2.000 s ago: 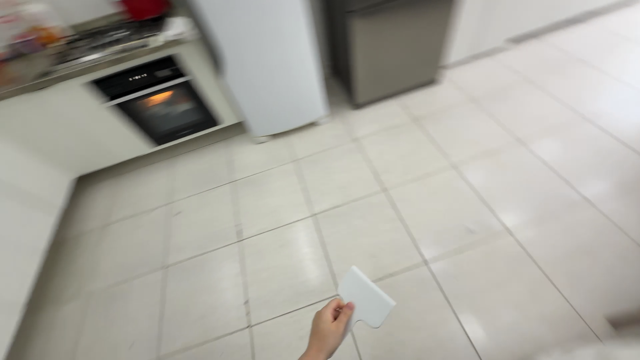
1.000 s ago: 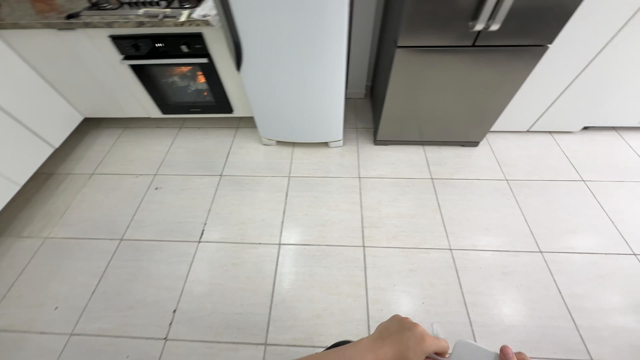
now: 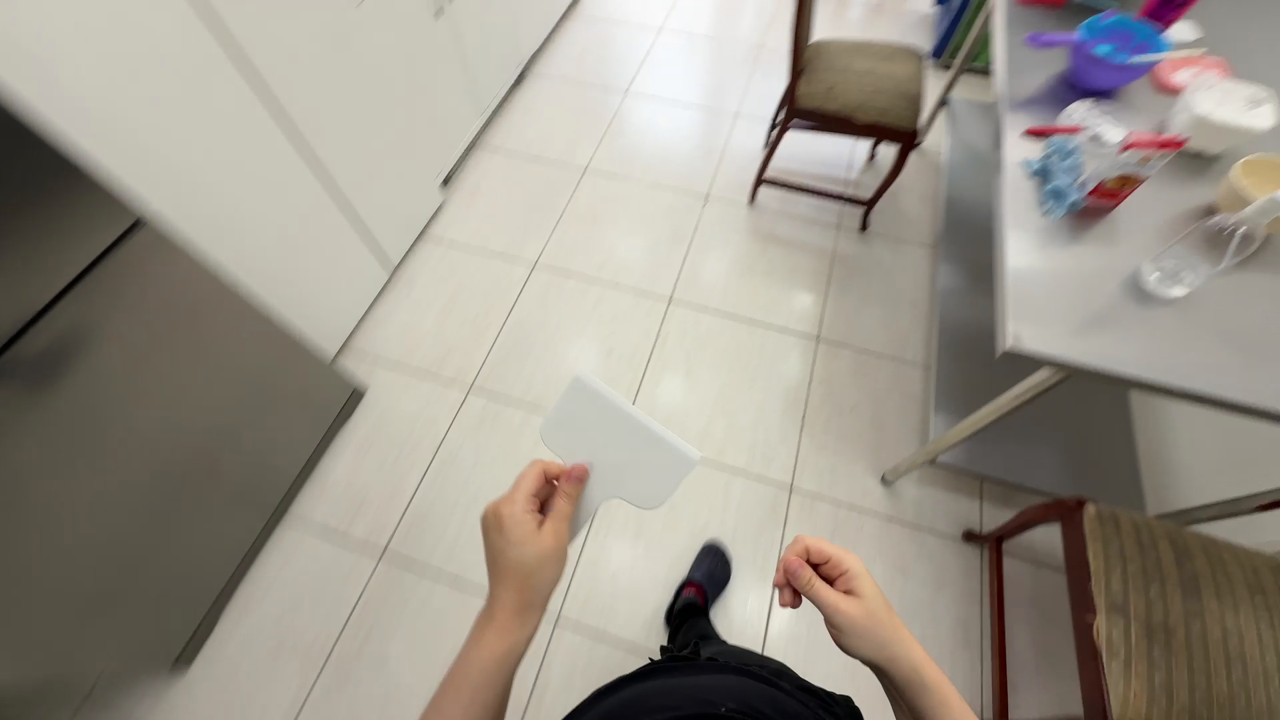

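My left hand (image 3: pixel 535 530) grips the narrow end of a flat white plastic scraper (image 3: pixel 625 445) between thumb and fingers. The scraper's wide straight edge points away from me, up and to the right, over the tiled floor. My right hand (image 3: pixel 825 595) hangs to the right of the scraper, apart from it. Its fingers are curled in, and nothing shows in them.
A metal table (image 3: pixel 1040 310) at right bears a purple bowl (image 3: pixel 1100 65), a clear spray bottle (image 3: pixel 1185 265) and a blue cloth (image 3: pixel 1058 178). A wooden chair (image 3: pixel 860 85) stands ahead, another chair (image 3: pixel 1180 610) at lower right. A stainless-steel refrigerator (image 3: pixel 170 450) is at left.
The view has swung right, from the oven and refrigerators to the table and chairs. Both hands were near the scraper one second ago; now my right hand is away from it.
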